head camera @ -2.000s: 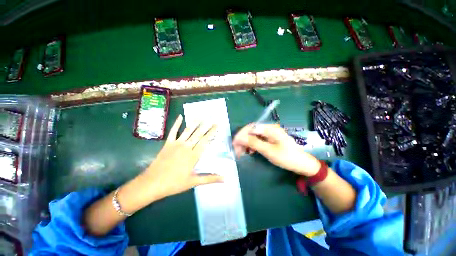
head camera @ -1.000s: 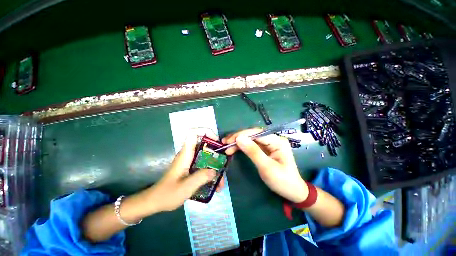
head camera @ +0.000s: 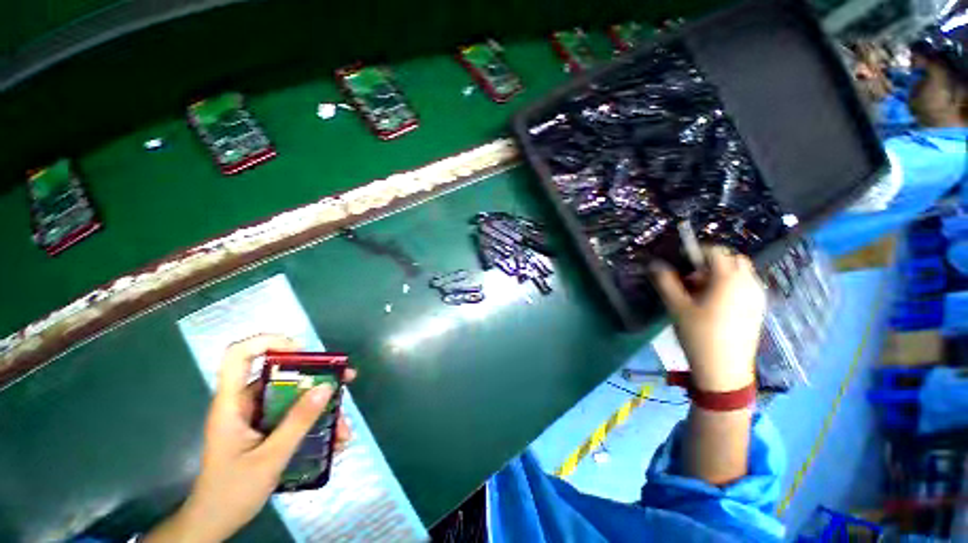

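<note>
My left hand point(head camera: 239, 445) holds a red-edged phone assembly point(head camera: 300, 424) with its green board facing up, above a long pale label sheet point(head camera: 249, 310). My thumb lies over the board. My right hand point(head camera: 722, 313) is at the near edge of the black parts bin point(head camera: 578, 228), holding pale tweezers point(head camera: 691, 243) that point into the heap of small black plastic parts point(head camera: 647, 149). The fingertips are dark and blurred, so I cannot tell whether a part is held.
A loose pile of black parts point(head camera: 514, 250) lies on the bench left of the bin. Spaced phones lie on the green conveyor point(head camera: 297, 74) beyond the worn pale strip point(head camera: 318, 217). Clear trays point(head camera: 796, 297) are under the bin. A person in blue point(head camera: 923, 159) is at the right.
The view has turned right. My right hand has left the phone and moved to the bin with the tweezers. My left hand, which pressed the sheet earlier, still holds the phone.
</note>
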